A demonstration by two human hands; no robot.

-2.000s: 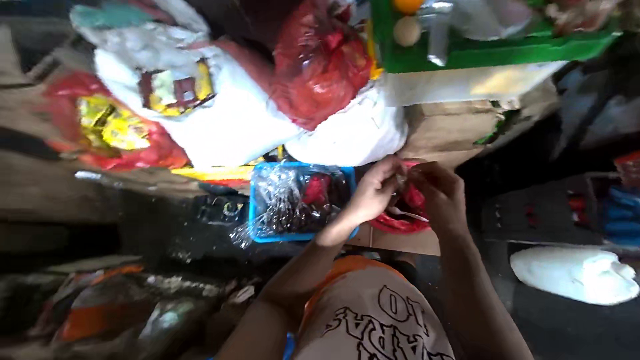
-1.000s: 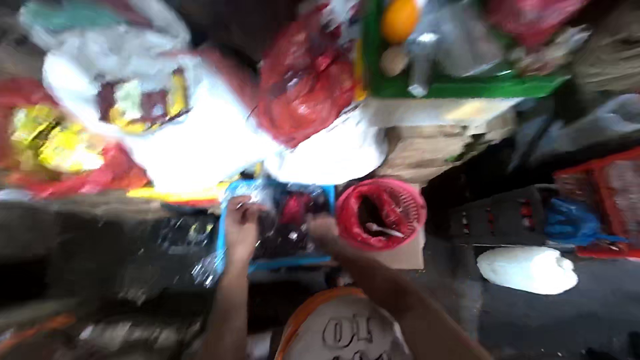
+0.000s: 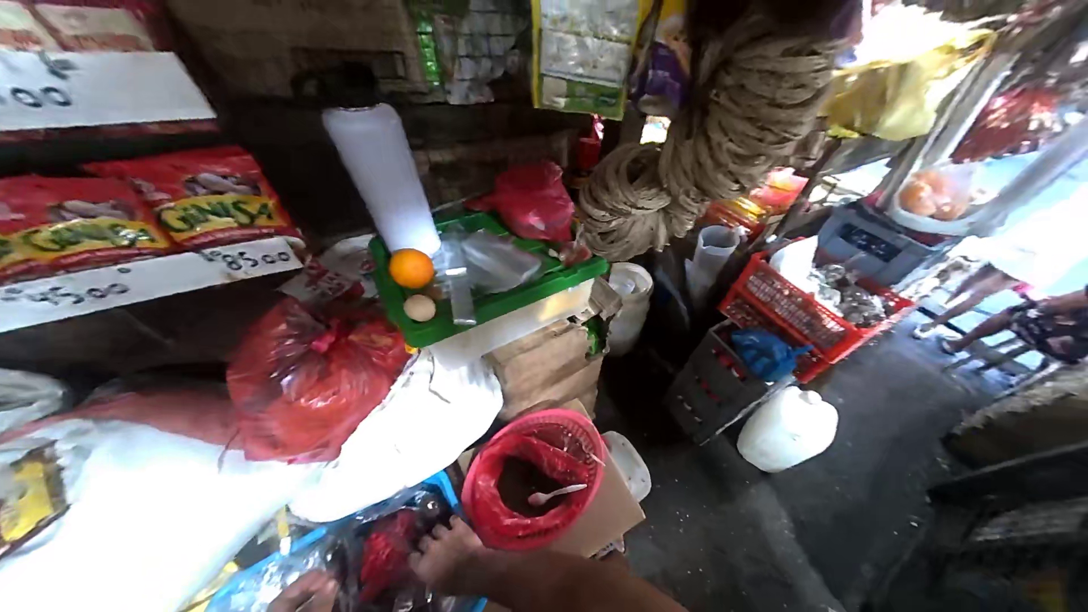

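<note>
At the bottom, my right hand point(image 3: 448, 552) reaches over the right side of a blue plastic basket point(image 3: 442, 489), beside a red plastic bag point(image 3: 388, 552) inside it. Its fingers are bent, and what they touch is unclear. Only part of my left hand point(image 3: 308, 589) shows at the lower edge, over clear plastic bags point(image 3: 285, 574) in the same basket; its fingertips are blurred. Just right of the blue basket stands a round pink plastic basket point(image 3: 588, 433), lined with a red bag and holding dark contents. A pale plastic spoon point(image 3: 557, 494) lies in it.
Behind are a green tray point(image 3: 510, 303) with an orange point(image 3: 411, 269) and an egg point(image 3: 419, 308), a knotted red bag point(image 3: 314, 382) and white sacks point(image 3: 425, 416). Rope coils point(image 3: 739, 110) hang above. Crates point(image 3: 820, 327) and a white jug point(image 3: 788, 429) stand right. People's legs point(image 3: 986, 297) show far right.
My right hand has moved left from the pink basket to the blue basket, and my left hand is also over the blue one. The view has tilted up and to the right.
</note>
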